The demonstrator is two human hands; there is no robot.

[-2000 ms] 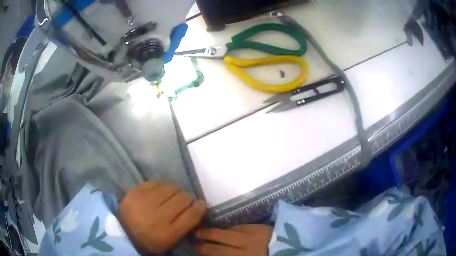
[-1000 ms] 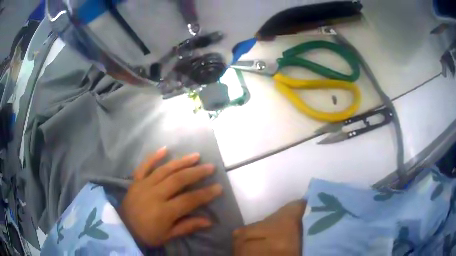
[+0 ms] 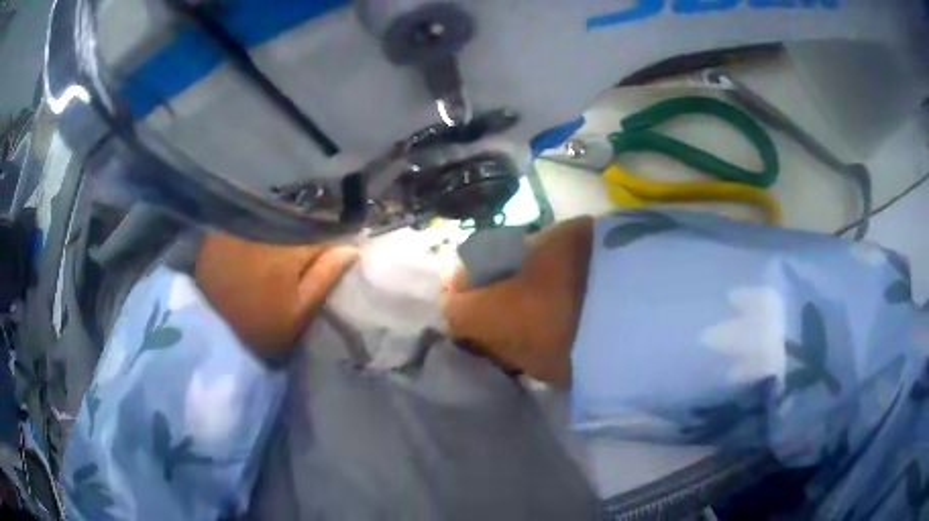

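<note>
A grey garment panel [image 3: 407, 438] hangs from the lit needle area [image 3: 433, 239] down toward my lap, its upper part bunched and washed out by light. My left hand [image 3: 270, 285] lies at the left of the needle area, fingers toward the cloth. My right hand [image 3: 530, 300] is just right of and below the needle, close to a grey block [image 3: 492, 254]. The fingertips of both hands are blurred or overexposed, so their exact grip on the cloth is unclear. The white sewing machine head [image 3: 581, 61] stands over the work.
Shears with a green loop [image 3: 703, 142] and a yellow loop [image 3: 693, 191] lie right of the needle, partly behind my right sleeve. A dark oblong object [image 3: 703, 63] and a narrow grey cord [image 3: 805, 132] lie behind them. Ruler markings [image 3: 682, 488] run along the table's front edge.
Both hands have moved up from the front of the table to the needle area. The cloth is now bunched there and hangs down in front. My right sleeve now covers the snips.
</note>
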